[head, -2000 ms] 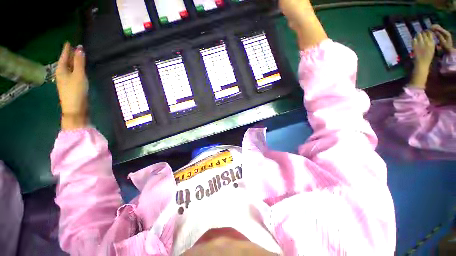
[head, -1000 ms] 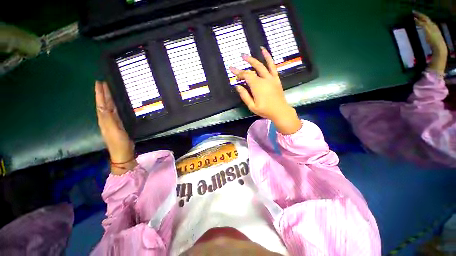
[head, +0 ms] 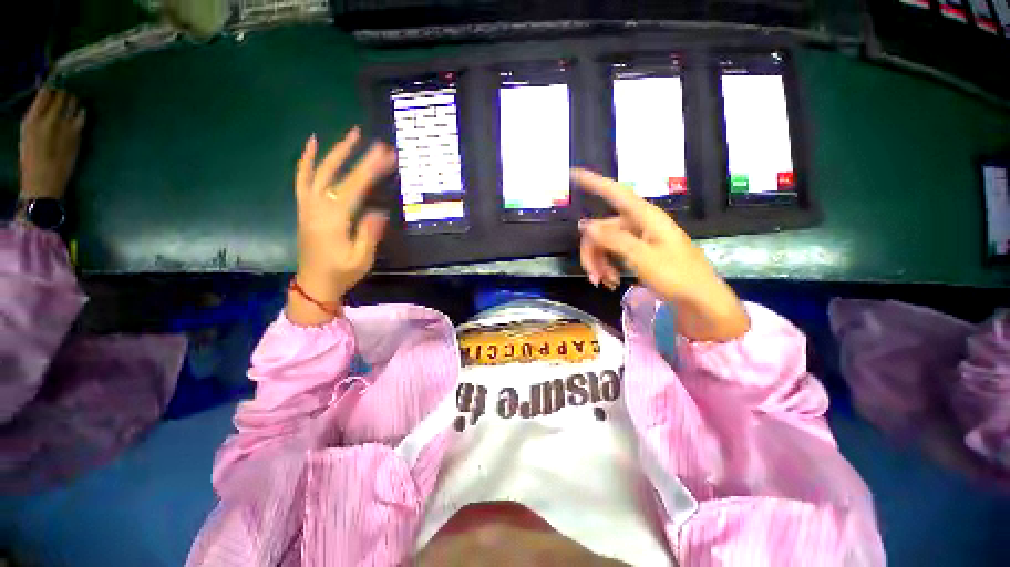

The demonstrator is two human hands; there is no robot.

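Observation:
A black phone tray [head: 481, 144] lies on the green bench and holds several smartphones side by side. The leftmost smartphone [head: 428, 150] shows a white list with an orange strip at the bottom. The other smartphones, such as the rightmost one [head: 758, 131], show nearly blank white screens with green and red blocks at the bottom corners. My left hand [head: 338, 216] is raised at the tray's left end, fingers spread and slightly blurred, holding nothing. My right hand [head: 642, 244] is over the tray's front edge, index finger extended between the two middle phones, holding nothing.
Another black tray edge [head: 598, 31] runs behind the tray. At the far left another person's hand [head: 50, 144] rests on the green bench [head: 199, 144]. A phone [head: 997, 205] lies at the right edge. More lit phones are at the top right. Pink sleeves are on both sides.
The view has shifted, so the tray appears further right. Three phones went from list screens to white screens with coloured blocks. My left hand's fingers have spread; my right hand now points with one finger.

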